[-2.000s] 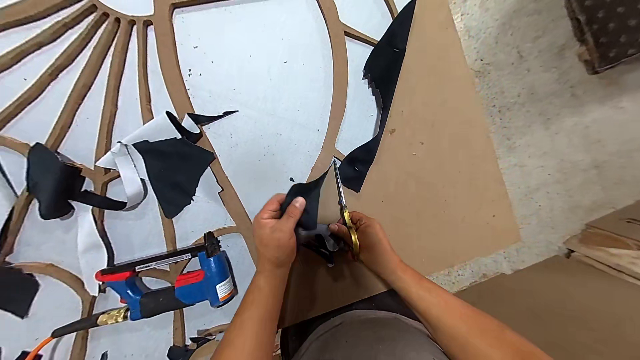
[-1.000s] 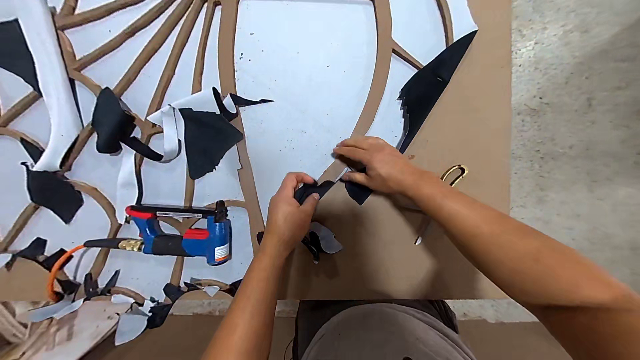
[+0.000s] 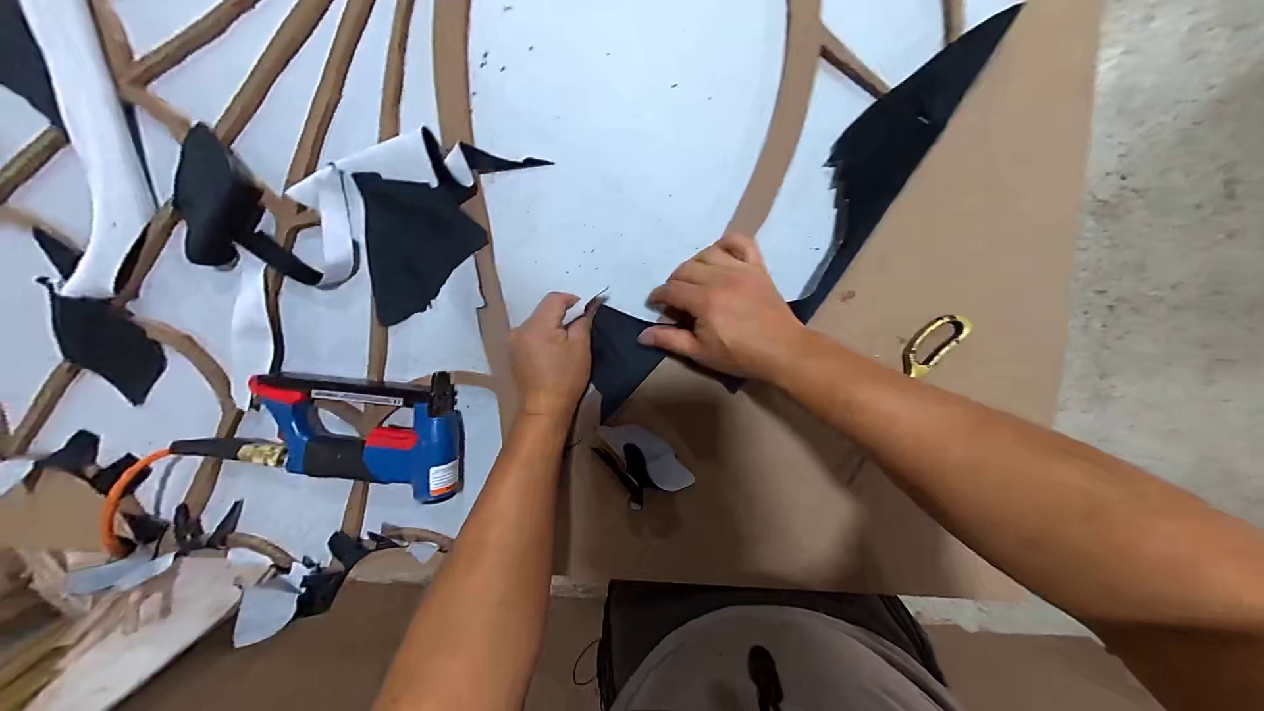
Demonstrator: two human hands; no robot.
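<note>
My left hand (image 3: 555, 357) pinches the left corner of a black fabric piece (image 3: 620, 354) between thumb and fingers. Over the right part of that fabric lies my right hand (image 3: 726, 311), its thumb and fingers on the cloth by a curved brown strip (image 3: 780, 128). A longer black fabric strip (image 3: 904, 138) runs up and right from beside my right hand. The scissors (image 3: 936, 344) lie on the brown board beyond my right forearm, which hides most of them; a gold-coloured handle loop shows. A small grey and black scrap (image 3: 652, 459) rests just below the fabric.
A blue and red pneumatic stapler (image 3: 365, 434) with an orange hose (image 3: 118, 494) lies at the left. Black and white fabric scraps (image 3: 420, 237) are strewn over the brown lattice and white surface. The brown board (image 3: 1007, 247) ends at the right above a concrete floor (image 3: 1165, 197).
Two seconds ago my right hand held the scissors at the fabric; they now lie on the board. Since one second ago, the black fabric between my hands has been spread flatter. The view has shifted.
</note>
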